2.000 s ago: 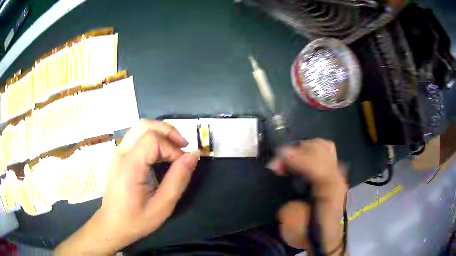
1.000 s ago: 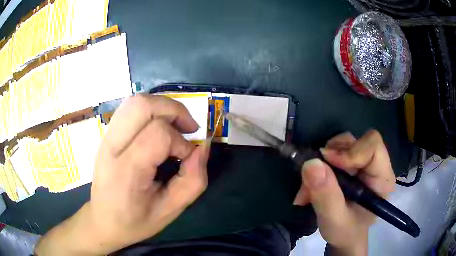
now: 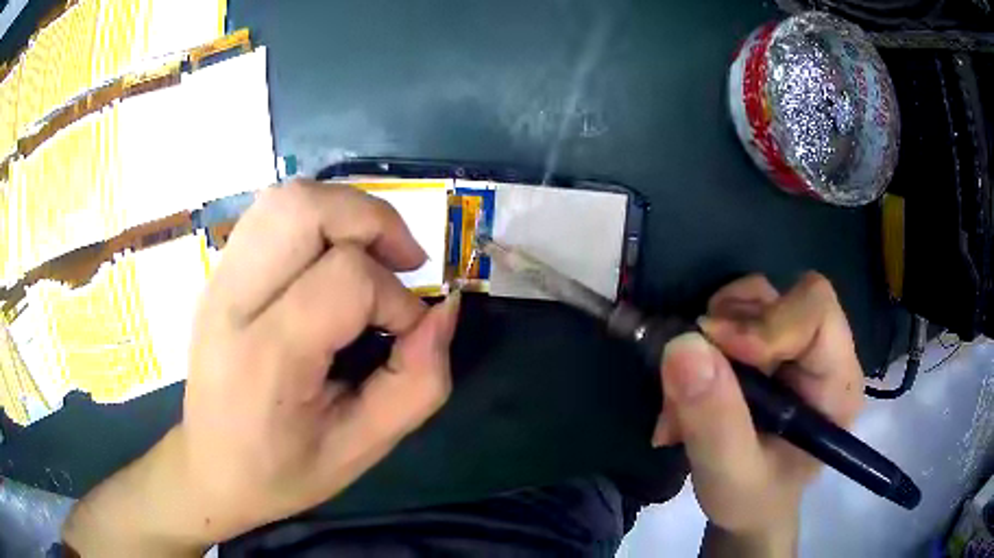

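The phone unit lies on the dark green mat, its black frame around white areas. An LCD display module covers its left part, and a white panel its right part. The orange flex cable lies over the blue circuit board between them. My right hand grips the soldering iron, its tip at the flex cable. My left hand pinches a thin strand of solder wire that reaches toward the tip. My left fingers hide the unit's lower left corner.
Stacked LCD modules lie in rows at the left. The red-and-white tip-cleaning tin is at the upper right. A black box with a yellow patch is at the right edge, with a cord below. Faint smoke rises above the unit.
The iron, blurred and away from the unit two seconds ago, came to the flex cable and stays there. The solder wire reaches less far from my left fingertips than a second ago. Smoke shows more clearly.
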